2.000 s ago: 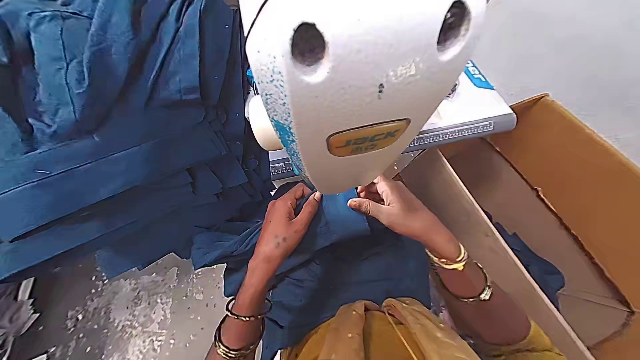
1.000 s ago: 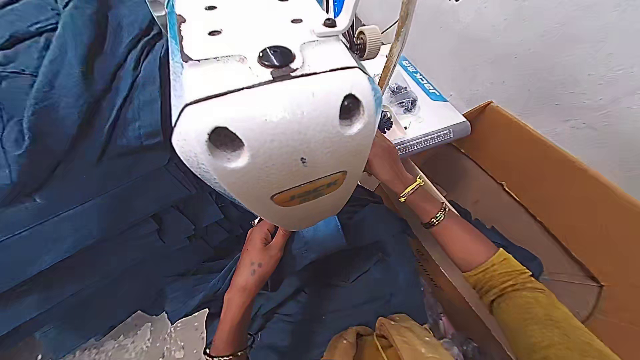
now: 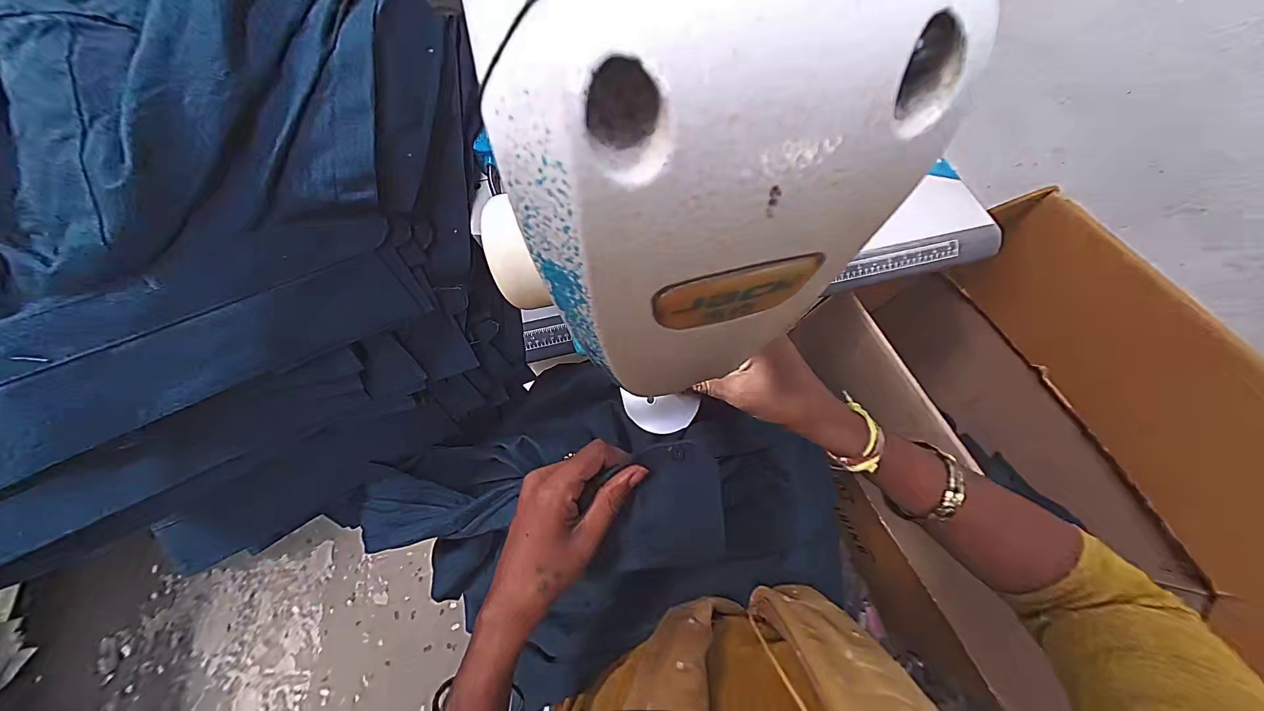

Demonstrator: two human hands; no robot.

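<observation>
A white Jack sewing machine head (image 3: 731,197) fills the top middle of the view. Under its lower end shows a white round disc (image 3: 660,411), with dark blue cloth (image 3: 662,513) spread in front of it and over my lap. My left hand (image 3: 568,513) pinches a fold of this cloth between thumb and fingers, left of a small round button or buttonhole mark. My right hand (image 3: 765,385) is beside the machine's lower end, just right of the disc; its fingertips are partly hidden behind the head, and whether they hold anything cannot be seen.
Stacked dark blue cloth pieces (image 3: 197,346) lie at the left. An open cardboard box (image 3: 1116,326) stands at the right with some blue cloth inside. The machine bed (image 3: 918,237) carries a printed ruler. A pale, worn floor (image 3: 296,612) shows at the lower left.
Two seconds ago both hands were together on the cloth below the head. One second ago my right hand was farther back beside the machine; now it is near the disc, which has come into sight.
</observation>
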